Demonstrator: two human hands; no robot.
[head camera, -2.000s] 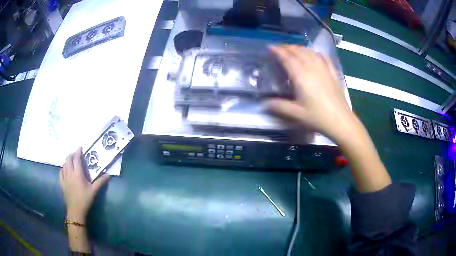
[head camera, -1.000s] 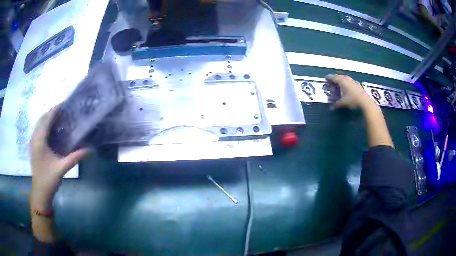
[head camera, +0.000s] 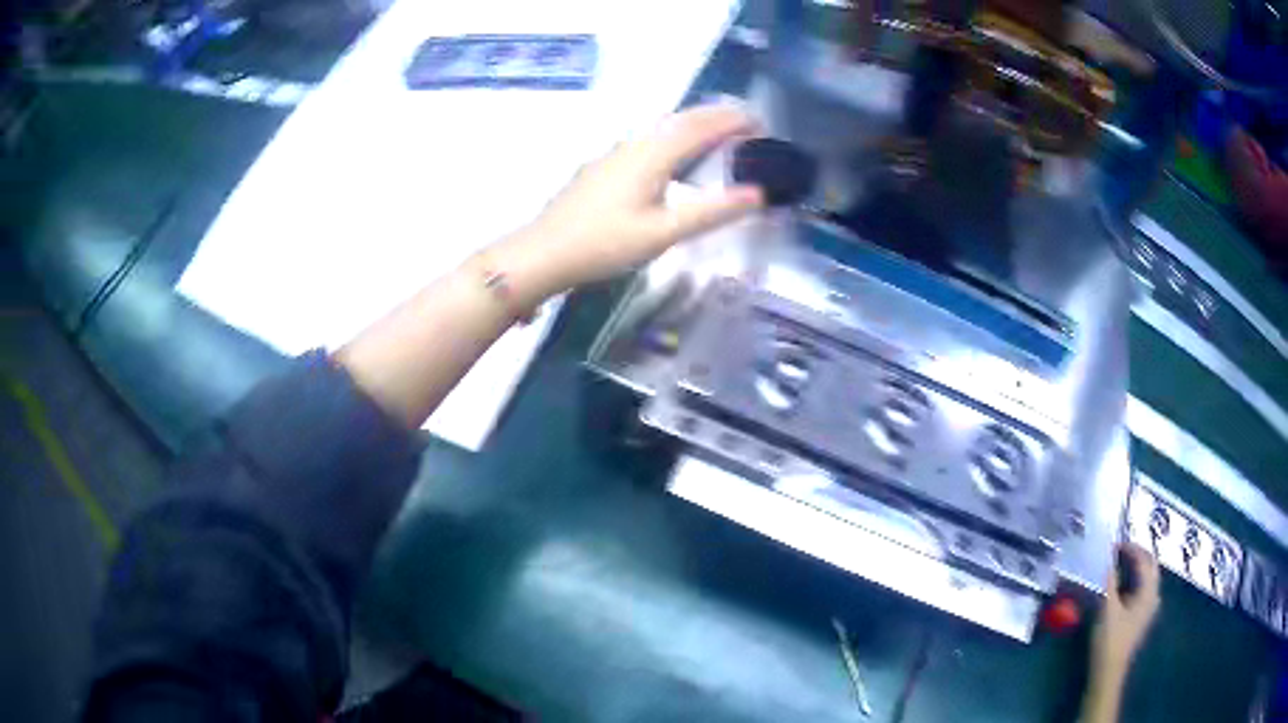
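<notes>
A grey three-ring panel (head camera: 836, 398) lies in the silver fixture (head camera: 742, 449) on the benchtop machine. My left hand (head camera: 622, 205) is over the machine's rear left. Its thumb and index finger are spread at the left side of a black round cup (head camera: 774, 170); whether they grip it is unclear. My right hand (head camera: 1126, 614) is small and blurred beside the machine's front right corner, close to a red button (head camera: 1059, 612). Its fingers are bent, with a dark spot between them; I cannot tell whether it holds anything.
Another panel (head camera: 502, 61) lies on the white sheet (head camera: 367, 212) at left. A panel (head camera: 1187, 537) lies on the green bench at right. A blue bar (head camera: 939, 294) and the machine head (head camera: 1024, 92) are behind the fixture. A thin rod (head camera: 852, 667) lies in front.
The fixture was bare a second ago and now holds a panel. My left hand has left the panel it held and moved to the cup. My right hand has moved off the right panel towards the machine's corner.
</notes>
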